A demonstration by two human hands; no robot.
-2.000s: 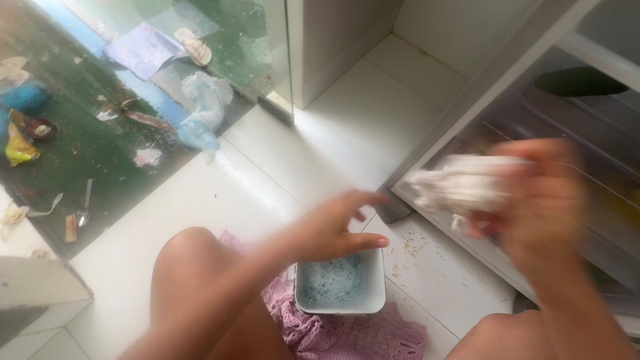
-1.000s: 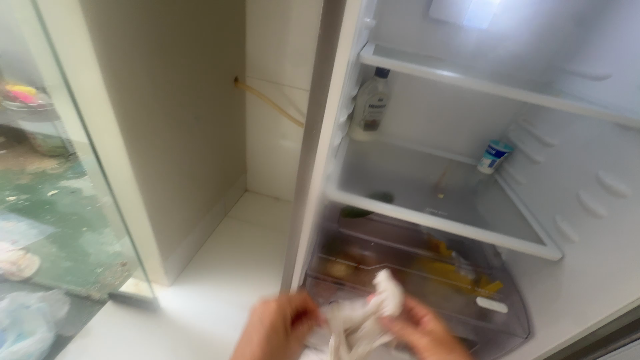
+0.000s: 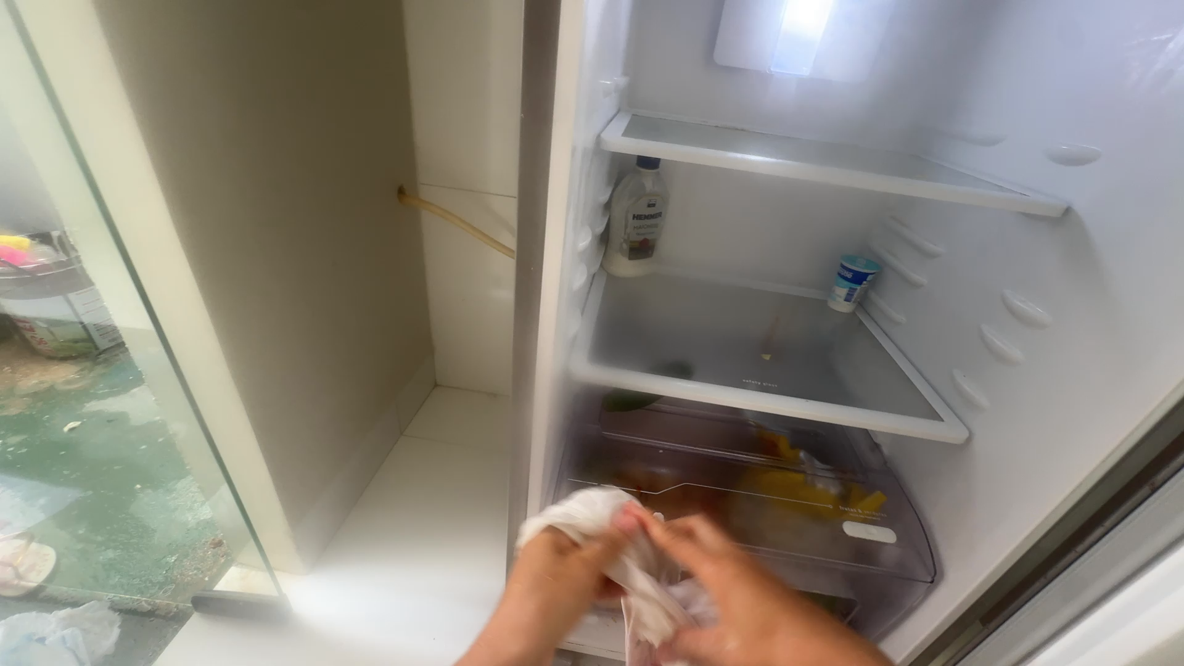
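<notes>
A wet-looking white cloth (image 3: 592, 513) is bunched between both hands at the bottom centre, before the open refrigerator. My left hand (image 3: 569, 578) grips it from the left, and my right hand (image 3: 731, 583) has its fingers on it from the right, blurred. Behind the hands is the tinted crisper drawer (image 3: 740, 518), with yellow and green produce showing through. The glass shelf (image 3: 712, 342) above it bears a small stain. A white squeeze bottle (image 3: 636, 222) with a dark cap stands at its back left, and a small blue and white cup (image 3: 851, 284) at its back right.
An upper glass shelf (image 3: 814, 153) spans the refrigerator. To the left, a beige wall panel (image 3: 268, 231) and a yellowish hose (image 3: 458, 222) border a white tiled floor (image 3: 407, 536). A glass door (image 3: 120, 305) stands at far left, with a plastic bag (image 3: 60, 634) and a bucket (image 3: 55, 310) beyond it.
The view has risen from the floor and basin to the refrigerator's inside. Two seconds ago only my right hand held the cloth; now both hands are on it.
</notes>
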